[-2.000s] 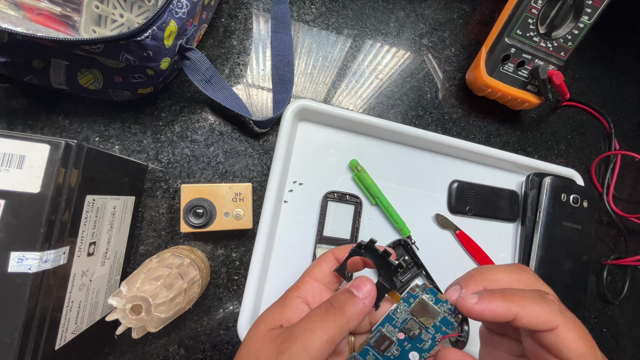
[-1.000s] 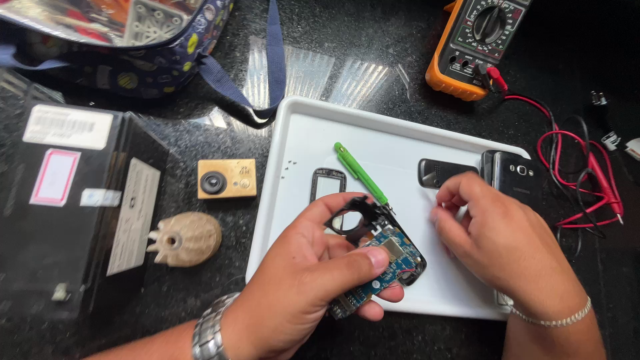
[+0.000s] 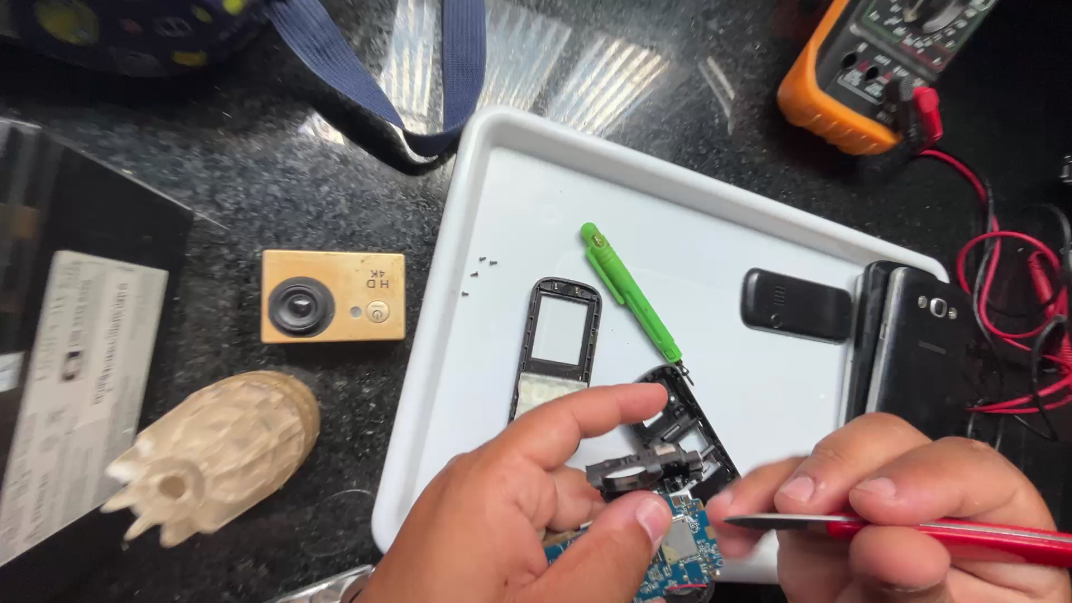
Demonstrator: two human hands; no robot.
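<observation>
My left hand [image 3: 528,511] holds a blue circuit board [image 3: 687,548] with a black plastic part [image 3: 641,471] attached near its top edge. My right hand [image 3: 904,502] grips a red-handled tool with a pointed metal blade [image 3: 946,536], its tip close to the board's right side. Behind the board, a black phone frame [image 3: 708,435] lies in the white tray [image 3: 662,159]. A phone front cover with a clear window [image 3: 559,331], a green pen-shaped screwdriver [image 3: 632,293] and several tiny screws [image 3: 481,261] lie farther left and up in the tray.
A black back cover [image 3: 796,304] and dark smartphones [image 3: 921,352] occupy the tray's right side. Beyond are an orange multimeter [image 3: 837,92] and its red and black leads [image 3: 992,318]. Left of the tray are a gold action camera [image 3: 333,297], a carved beige object [image 3: 226,452] and a black box [image 3: 84,335].
My right hand, over the tray's right side without a visible tool one second ago, now holds the red tool beside the board. The view is closer.
</observation>
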